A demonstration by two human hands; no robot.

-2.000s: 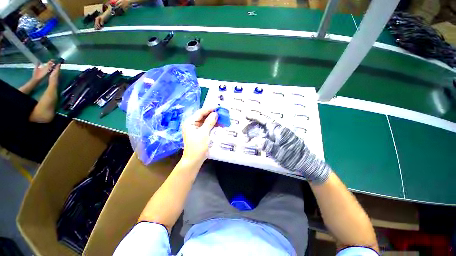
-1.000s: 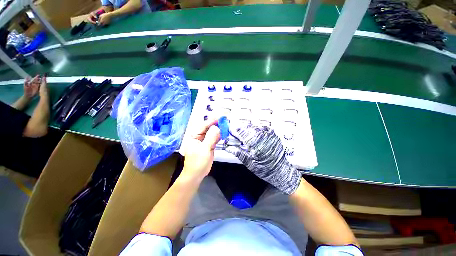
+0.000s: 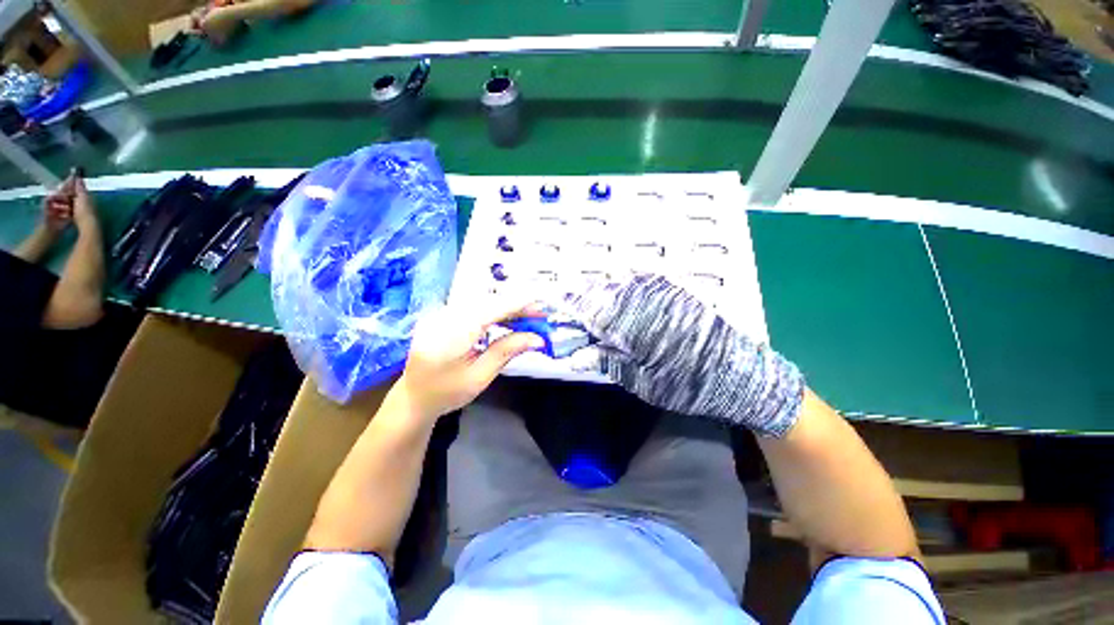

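My bare left hand (image 3: pixel 455 354) grips a small blue part (image 3: pixel 533 330) between thumb and fingers over the near left part of the white foam tray (image 3: pixel 748 293). My gloved right hand (image 3: pixel 617 320) meets it from the right; a small shiny piece (image 3: pixel 572 338) shows between the hands, partly hidden by the fingers. The tray has rows of small parts in pockets; three pockets in its far row hold blue parts (image 3: pixel 550 193). A crumpled blue plastic bag (image 3: pixel 360 263) with blue parts inside lies left of the tray.
Two grey housings (image 3: pixel 501 110) stand on the green conveyor (image 3: pixel 611 128). Black parts (image 3: pixel 183 232) lie left of the bag. A cardboard carton (image 3: pixel 104 488) with black parts is at lower left. A white post (image 3: pixel 812 104) rises behind the tray. Another person's arm (image 3: pixel 80 263) is at far left.
My hands have come together lower, near the tray's front edge, with the blue part turned flatter between them. The view has shifted slightly.
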